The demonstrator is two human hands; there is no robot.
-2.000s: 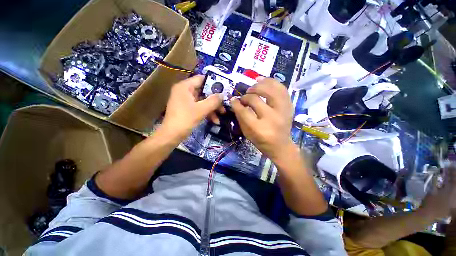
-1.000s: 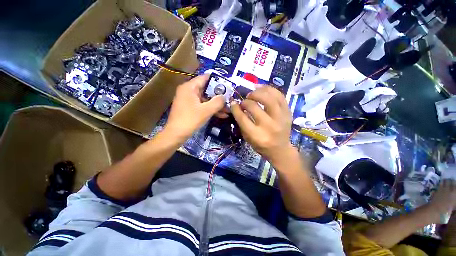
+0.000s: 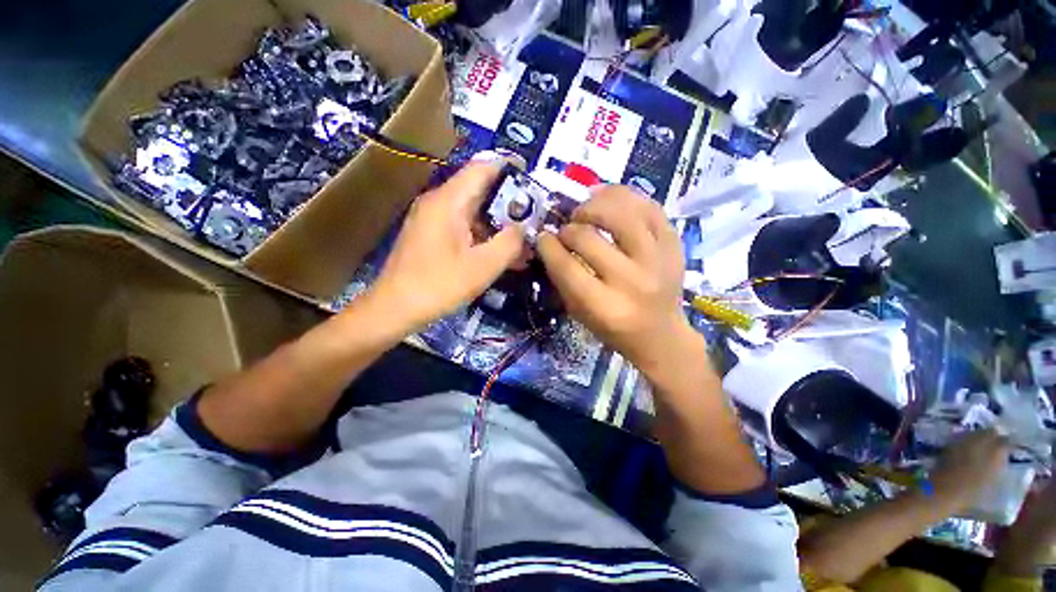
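Note:
A silver and black plate (image 3: 517, 206) with a round centre is held over the printed sheet. My left hand (image 3: 446, 249) grips its left edge between thumb and fingers. My right hand (image 3: 614, 260) pinches at its right side, where thin wires show; the exact part between the fingertips is hidden. A dark part (image 3: 535, 303) lies below my hands, partly covered by them. A thin wire lead (image 3: 492, 387) hangs from it over the bench edge towards my lap. A red item (image 3: 576, 174) shows just beyond my right fingers.
An open carton (image 3: 382, 174) of silver-black plates stands at the left. A lower carton (image 3: 197, 301) holds black parts. White housings (image 3: 764, 376) with dark openings line the right. A yellow-ended cable (image 3: 720, 310) lies beside my right hand. Another person's arm (image 3: 892, 520) reaches in at lower right.
The plate has tilted in my fingers and its face has turned. My hands stay together in nearly the same place. The other person's arm at lower right has shifted.

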